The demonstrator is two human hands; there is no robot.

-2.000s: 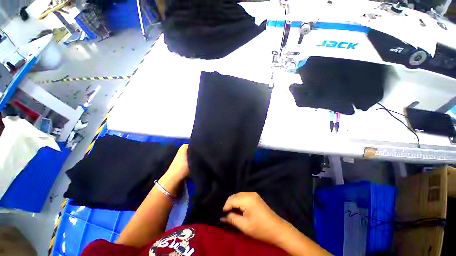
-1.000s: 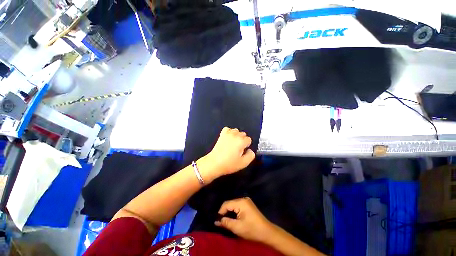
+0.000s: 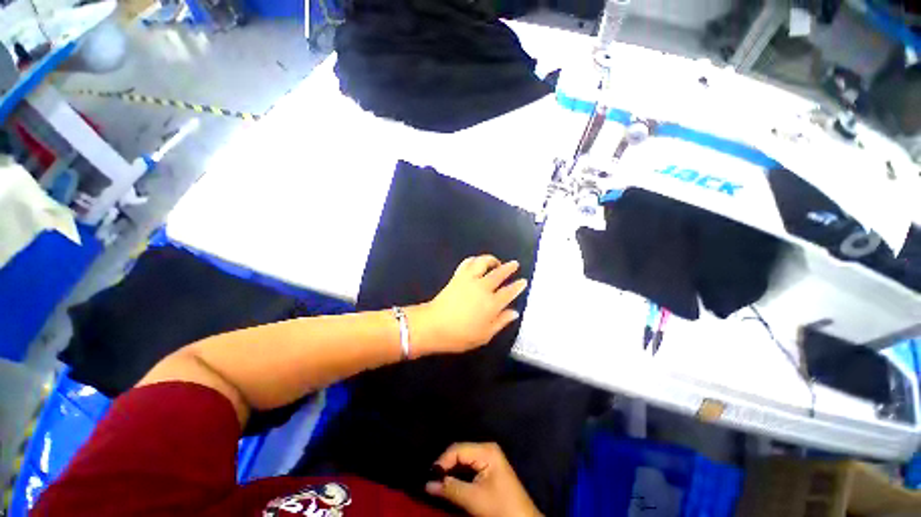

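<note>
A black garment panel (image 3: 444,217) lies flat on the white table left of the needle and hangs over the front edge towards my lap. My left hand (image 3: 473,306) rests on it palm down near the table edge, fingers slightly apart. My right hand (image 3: 480,480) is low over the lap, thumb and fingers pinched on the black cloth; the pinched edge is hard to make out. The presser foot and needle (image 3: 568,192) of the sewing machine (image 3: 697,180) stand near the panel's upper right corner.
A black heap (image 3: 434,66) lies at the back left of the table. Small black cut pieces (image 3: 687,252) lie by the machine arm, with two pens (image 3: 654,331) and a dark phone-like rectangle (image 3: 846,362) nearer. A black stack (image 3: 172,313) is on blue crates (image 3: 61,414) at left.
My left hand came up from beside the panel onto it, and its curled fingers have since spread flat. My right hand stays low at the cloth. The view has tilted and shifted.
</note>
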